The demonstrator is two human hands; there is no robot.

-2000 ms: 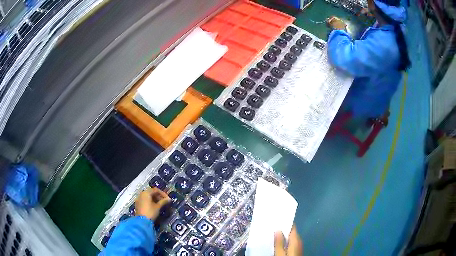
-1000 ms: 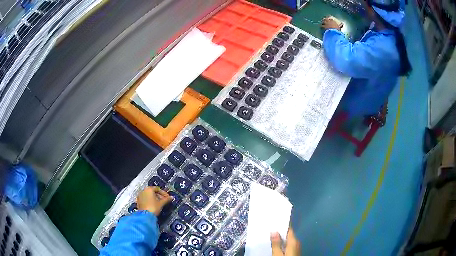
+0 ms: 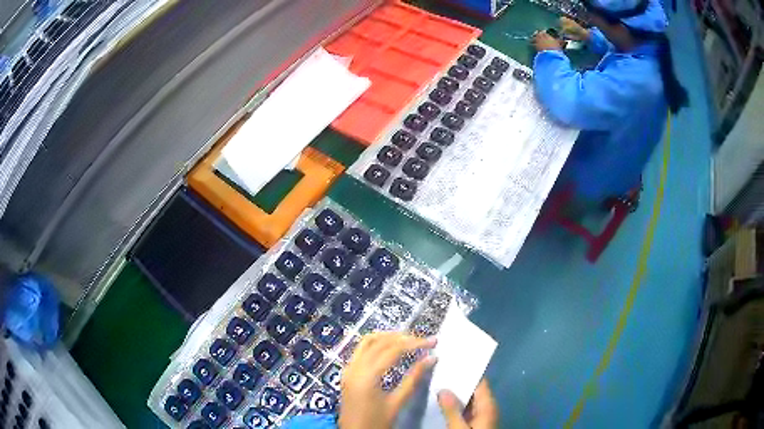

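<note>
A clear blister tray (image 3: 400, 295) lies in front of me with rows of dark rounded black parts (image 3: 300, 308); its right-hand pockets look empty and glittery. Some parts near the bottom show a white square. My right hand (image 3: 471, 409) holds a white sheet (image 3: 459, 348) by its lower end over the tray's right edge. My left hand (image 3: 384, 377) is at the sheet's left edge, thumb and forefinger apart at the tips. Whether a small piece is between its fingers cannot be told.
A second tray (image 3: 494, 180), partly filled with black parts, lies farther up the bench. Behind are a red-orange tray (image 3: 402, 63), an orange frame (image 3: 276, 222) under loose white paper (image 3: 293, 117), and a black tray (image 3: 197, 251). A person in blue (image 3: 603, 109) sits upper right.
My left hand has moved right from the black parts to the white sheet. The sheet now looks tilted and shorter. The person's second hand has come into view.
</note>
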